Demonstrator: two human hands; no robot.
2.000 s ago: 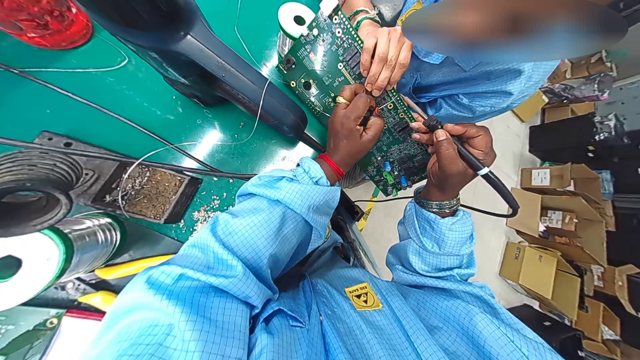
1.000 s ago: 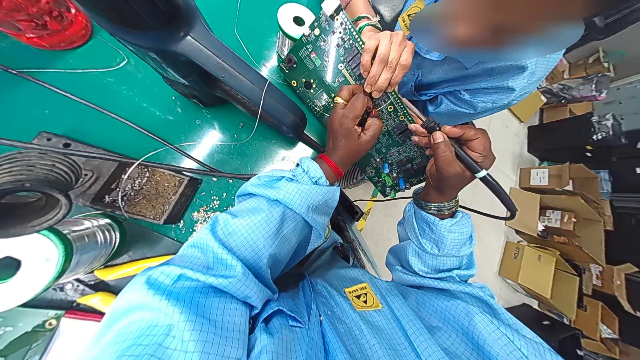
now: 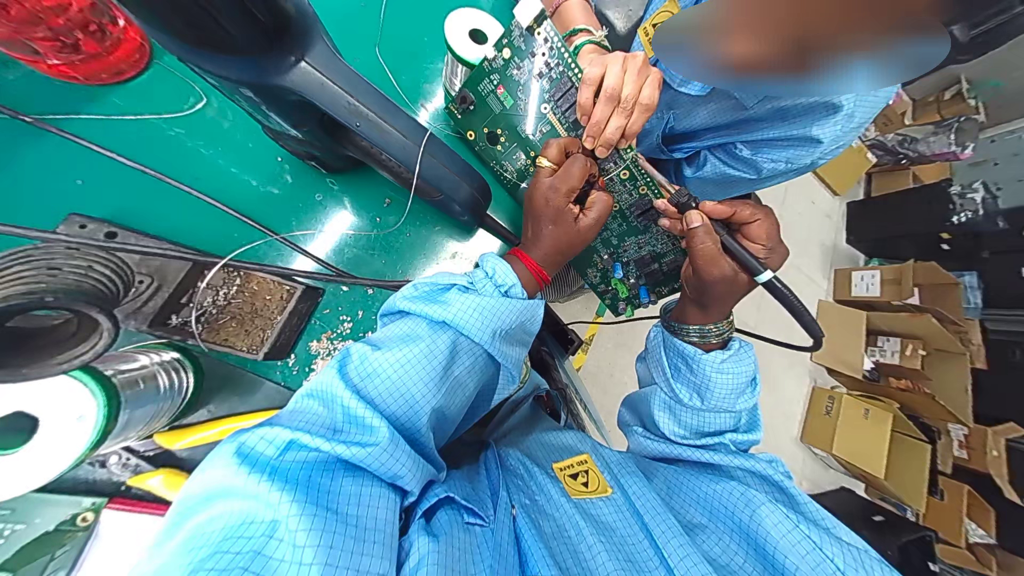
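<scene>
A green printed circuit board (image 3: 512, 120) is held tilted above the green mat. My left hand (image 3: 568, 204), with a gold ring and red wrist thread, is curled over the board's middle on a small dark and red thing, mostly hidden by the fingers. In my right hand (image 3: 724, 248) is a black soldering iron (image 3: 748, 262), its tip side pointing at the board's right edge; the very tip cannot be made out. Another person's hand (image 3: 620, 92) presses on the board just above my left fingers. Blue and green components (image 3: 620, 280) stand near the board's lower end.
At left are a sponge tray (image 3: 244, 312) with solder bits, a large solder wire reel (image 3: 156, 380), yellow-handled tools (image 3: 212, 428) and a coiled holder (image 3: 64, 276). A dark-bodied device (image 3: 384, 136) lies across the mat beside a smaller reel (image 3: 472, 36). Open cardboard boxes (image 3: 904, 352) stand at right.
</scene>
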